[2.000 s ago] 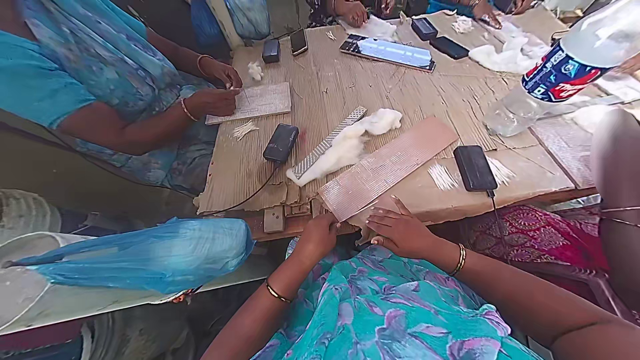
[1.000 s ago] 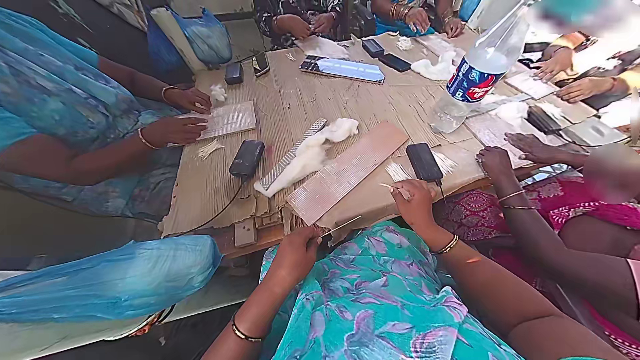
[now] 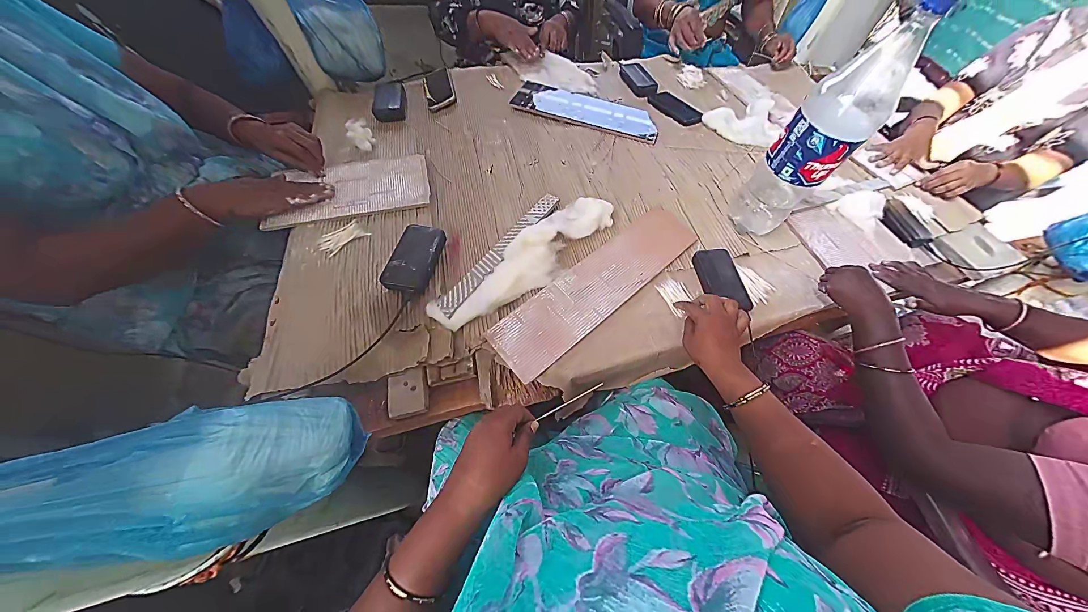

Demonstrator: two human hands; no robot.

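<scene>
My left hand [image 3: 503, 442], low at the table's near edge, pinches a thin stick [image 3: 568, 403] that points up to the right. My right hand [image 3: 716, 330] is at a small pile of thin white sticks [image 3: 675, 294], fingertips at their near end; whether it grips one cannot be told. Just beyond that hand lies a black box-shaped device [image 3: 721, 279] with a cord. A flat ridged board [image 3: 595, 293] lies slanted between my hands, its near end at the table edge. Left of it, white cotton wool [image 3: 523, 265] rests partly over a patterned strip [image 3: 493, 263].
A cardboard-covered table [image 3: 382, 331] carries another black device [image 3: 413, 257], a phone-like slab [image 3: 585, 110] and a tall plastic bottle [image 3: 807, 136]. Co-workers' hands are at boards on the left and right. A blue plastic bag [image 3: 178, 476] lies at the lower left.
Two seconds ago both my hands were at the board's near end. The left now holds a stick below it, and the right has moved right to the stick pile.
</scene>
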